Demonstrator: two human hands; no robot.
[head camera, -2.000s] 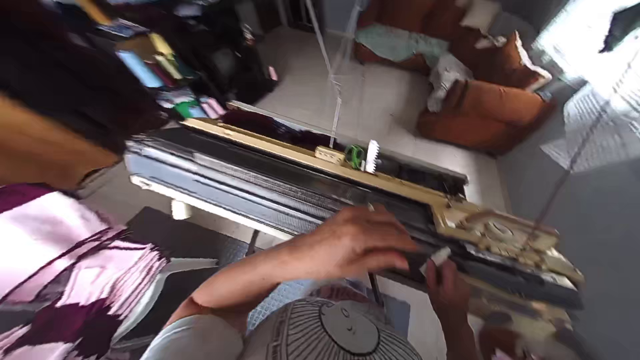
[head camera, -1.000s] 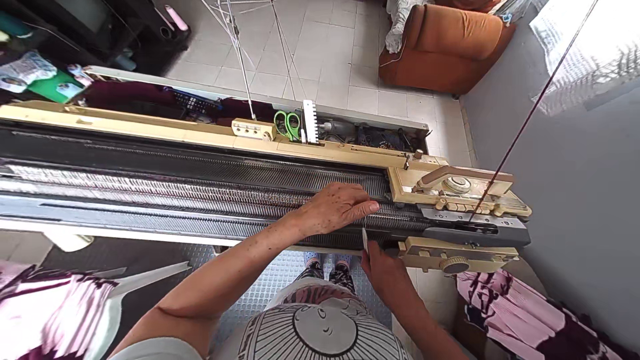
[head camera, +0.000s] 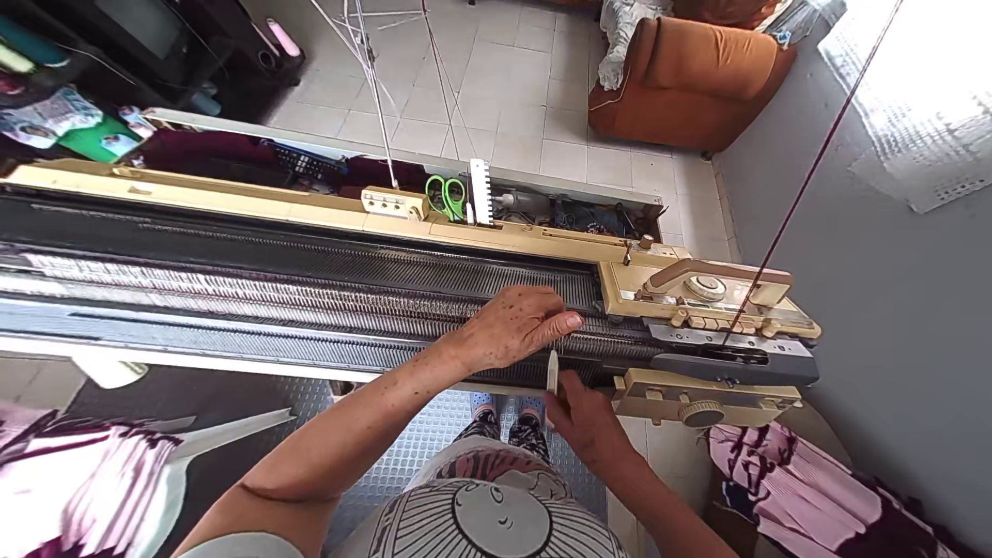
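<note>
A double-bed knitting machine (head camera: 333, 225) spans the view, with knitting in pink and dark stripes (head camera: 256, 293) between its needle beds. My left hand (head camera: 518, 327) rests over the beds, fingers curled down and thumb out to the right; what its fingertips touch is hidden. Just below and to the right, my right hand (head camera: 585, 415) grips a small pale-handled tool (head camera: 552, 372), pointing up toward the front bed. The machine's carriage (head camera: 701, 291) sits at the right end, joined to the front carriage (head camera: 707, 397). Dark red yarn (head camera: 802, 198) runs down into it from above.
Green-handled scissors (head camera: 446, 197) and a white toothed comb (head camera: 481, 192) stand behind the back bed. Striped knitted fabric lies at lower left (head camera: 85, 484) and lower right (head camera: 821, 496). Beyond the machine are an orange armchair (head camera: 690, 85) and, at right, a grey wall (head camera: 876, 287).
Two seconds ago my hands were more spread, with the tool nearer the right end of the machine. They are now close together over the beds. The view has swung and levelled.
</note>
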